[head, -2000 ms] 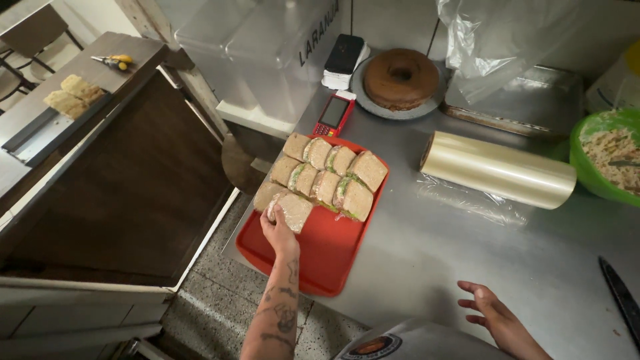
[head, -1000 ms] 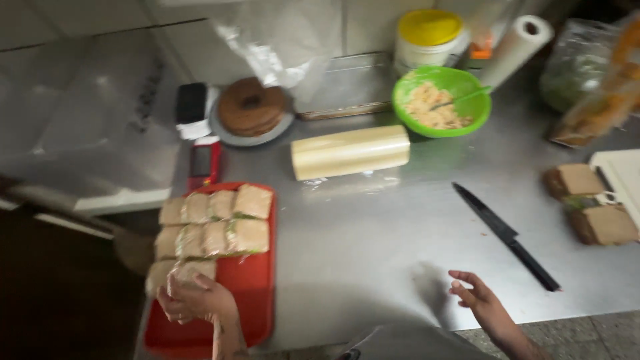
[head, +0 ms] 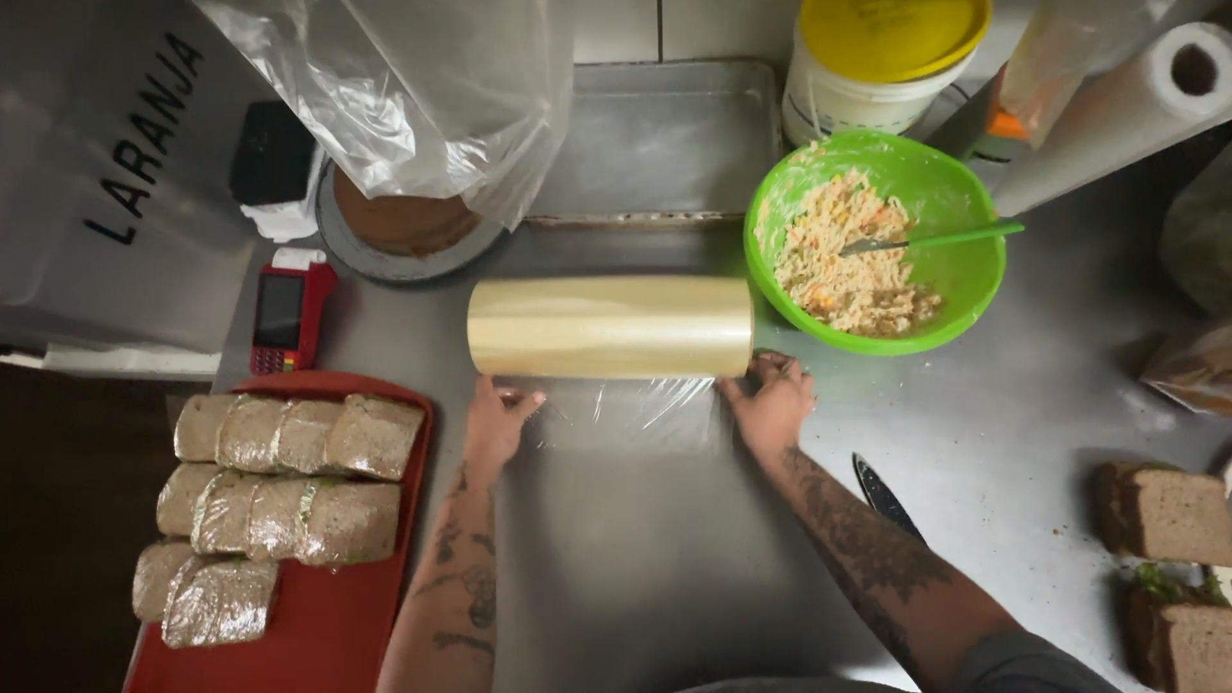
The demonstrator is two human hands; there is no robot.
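A large roll of plastic cling film (head: 609, 327) lies across the steel counter, a short clear flap (head: 630, 414) hanging from its near side. My left hand (head: 500, 419) is at the roll's left end, thumb and fingers at the flap's left edge. At the right end, my right hand (head: 770, 404) has its thumb by the flap's right corner and its fingers at the roll. Whether either hand pinches the film cannot be made out. Film-wrapped sandwiches (head: 351, 520) stand in rows on a red tray (head: 322, 635) to the left.
A green bowl (head: 972, 279) of shredded filling with a spoon stands right of the roll. A knife (head: 885, 500) lies partly behind my right forearm. Unwrapped sandwiches (head: 1169, 515) are at far right. Behind are a card reader (head: 289, 313), a cake (head: 404, 221), a metal pan (head: 664, 144) and a lidded bucket (head: 866, 96).
My left hand has left the wrapped sandwich on the tray and moved to the film roll. My right hand has also come to the roll. The view has shifted to the right.
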